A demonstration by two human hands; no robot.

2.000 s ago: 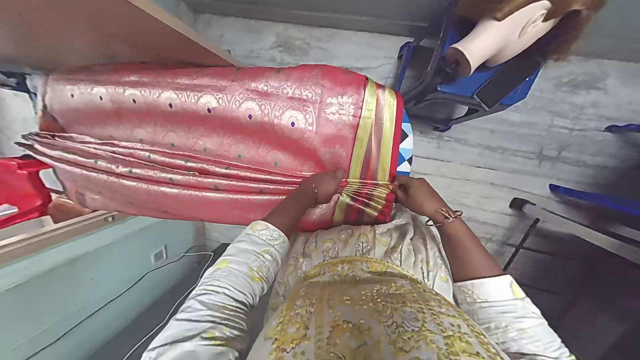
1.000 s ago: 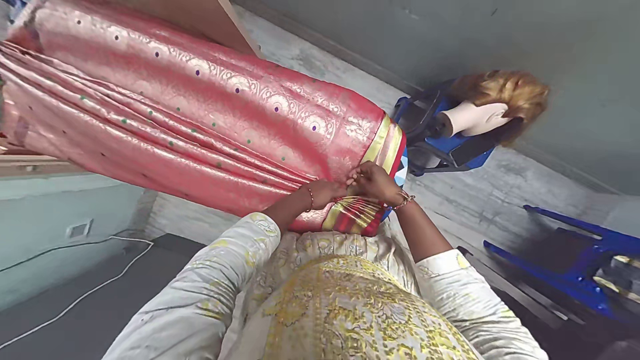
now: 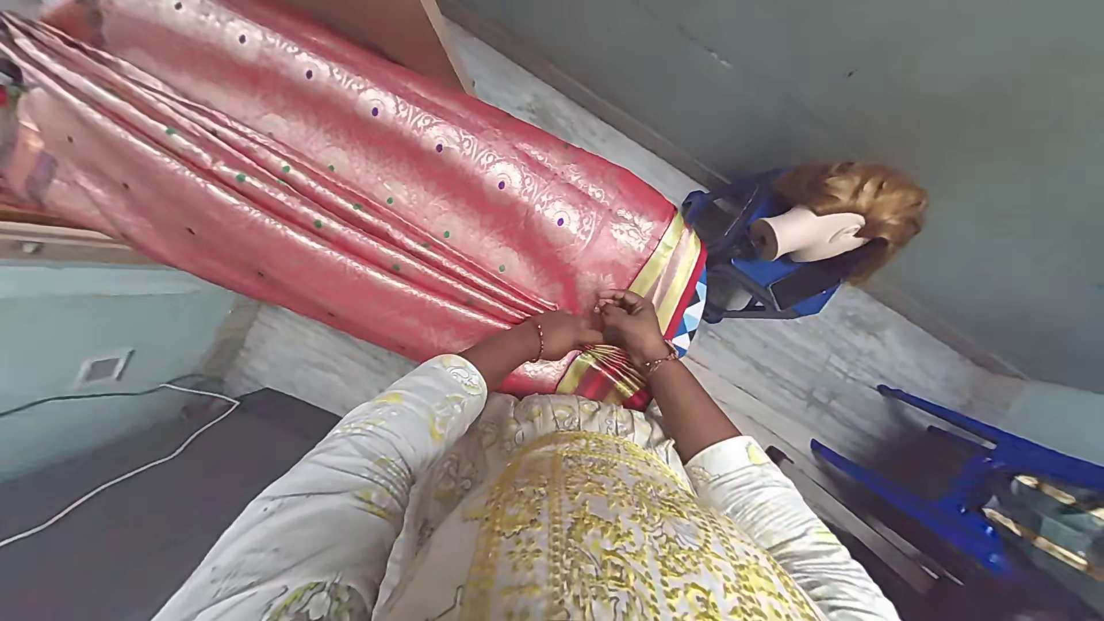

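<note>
A pink and gold brocade saree [image 3: 414, 181] lies stretched out on a long surface, its pleats gathered toward its near edge. My left hand [image 3: 565, 335] is closed on the gathered pleats. Close beside it, my right hand [image 3: 630, 323] has bent fingers over the cloth at the pleats; whether it pinches the fabric or something small cannot be told. The saree's gold-and-red striped border [image 3: 668, 267] runs just beyond my right hand, and the pleated part of the border [image 3: 608, 371] fans out below both hands. A blue and white checked cloth [image 3: 690, 319] shows past the border.
A mannequin head with a light brown wig [image 3: 811, 235] rests on a blue chair [image 3: 802, 297] at the right. Another blue plastic chair [image 3: 957, 500] is at the lower right. A white cable [image 3: 172, 453] runs over a dark surface [image 3: 112, 535] at the lower left.
My right hand has moved from the border side of the pleats to beside my left hand, above the gathered folds. The view has turned and shifted.
</note>
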